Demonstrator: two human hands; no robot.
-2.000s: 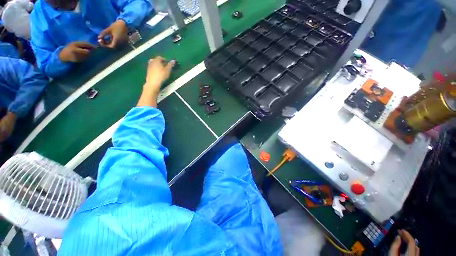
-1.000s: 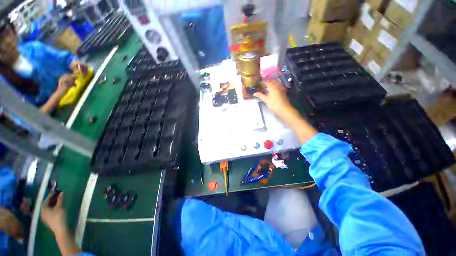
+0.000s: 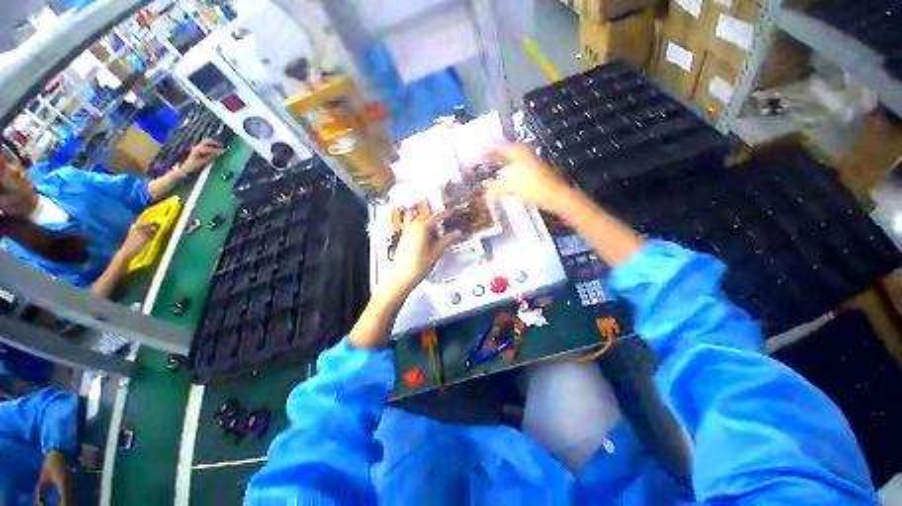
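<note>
The white press machine [image 3: 465, 296] stands on the bench in front of me, with a red button [image 3: 498, 285] on its front edge. Both my hands are over its top. My left hand [image 3: 420, 242] is at the left of the fixture [image 3: 475, 215], fingers spread; blur hides whether it holds a part. My right hand [image 3: 529, 176] reaches to the back right of the fixture; its fingertips are blurred and I cannot tell what they touch. The brass-gold press head [image 3: 348, 133] is at the upper left of the fixture area.
Black blister trays [image 3: 282, 267] lie left of the press; more trays [image 3: 623, 128] are on the right. Dark housings [image 3: 242, 420] sit beside the green conveyor [image 3: 158, 351]. Pliers [image 3: 490, 341] and a keypad device [image 3: 591, 291] lie at the bench front. A person [image 3: 69, 217] works across the conveyor.
My left hand has moved from the conveyor to the press top. My right hand remains over the press, now away from the press head. The press head appears swung to the left.
</note>
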